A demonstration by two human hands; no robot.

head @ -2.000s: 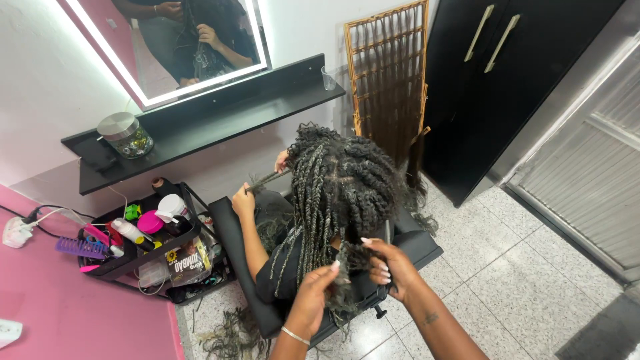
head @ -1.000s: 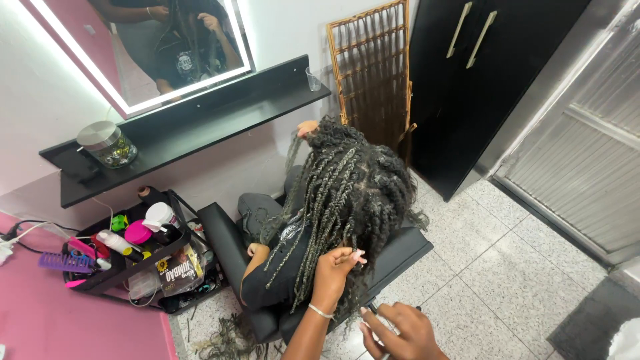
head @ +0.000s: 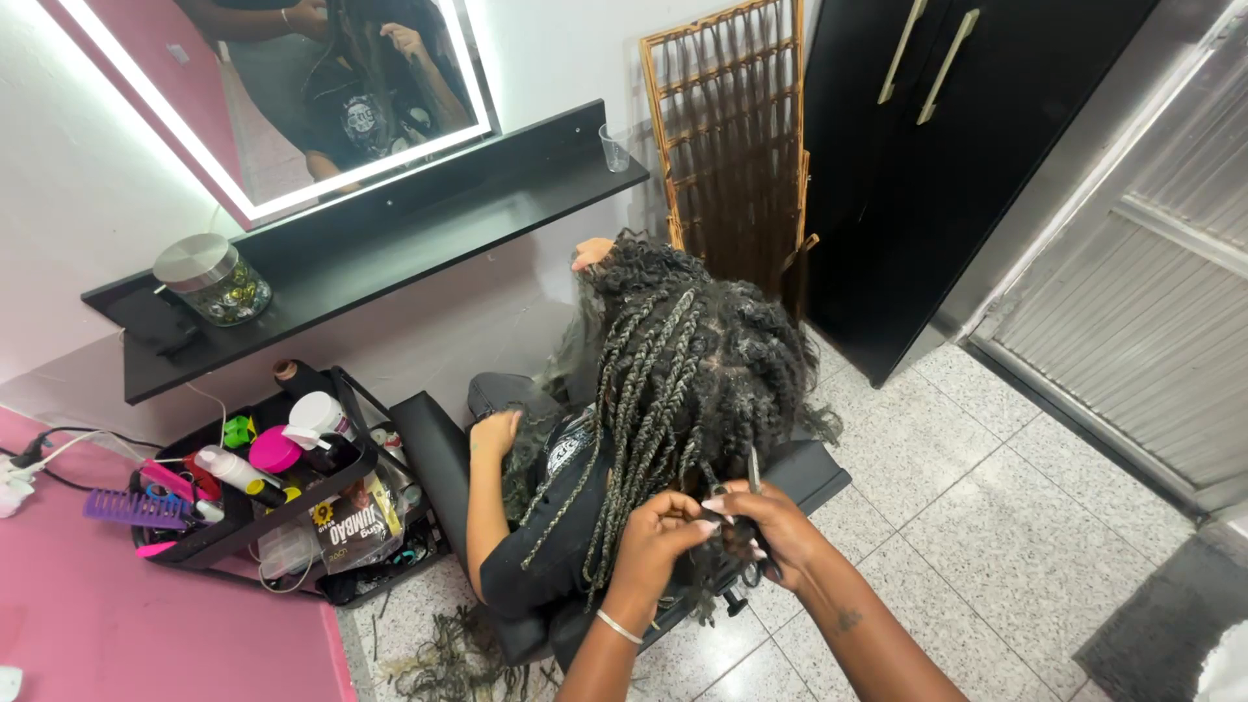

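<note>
A seated person's head of hair [head: 721,361] has long grey-flecked braids [head: 639,439] on its left side and looser dark twists on the right. Behind the head, my left hand [head: 668,541] pinches a strand of dark hair [head: 704,575], fingertips close together. My right hand [head: 770,531] touches the same strand and holds scissors [head: 753,470], their blades pointing up and the handles partly hidden by the fingers. The seated person's own hands [head: 495,431] are farther forward, one raised beside the front hair.
A black armchair [head: 439,468] holds the person. A black trolley [head: 244,526] with bottles, jars and a purple comb [head: 136,508] stands left. Ahead are a wall shelf [head: 390,253], a glass jar [head: 214,280], a lit mirror and a rattan rack [head: 673,156]. Cut hair [head: 453,658] lies on the floor.
My right hand, lower and apart from my left a second ago, has come up beside it at the strand. The seated person's one hand was lower two seconds ago and is now raised near the front hair.
</note>
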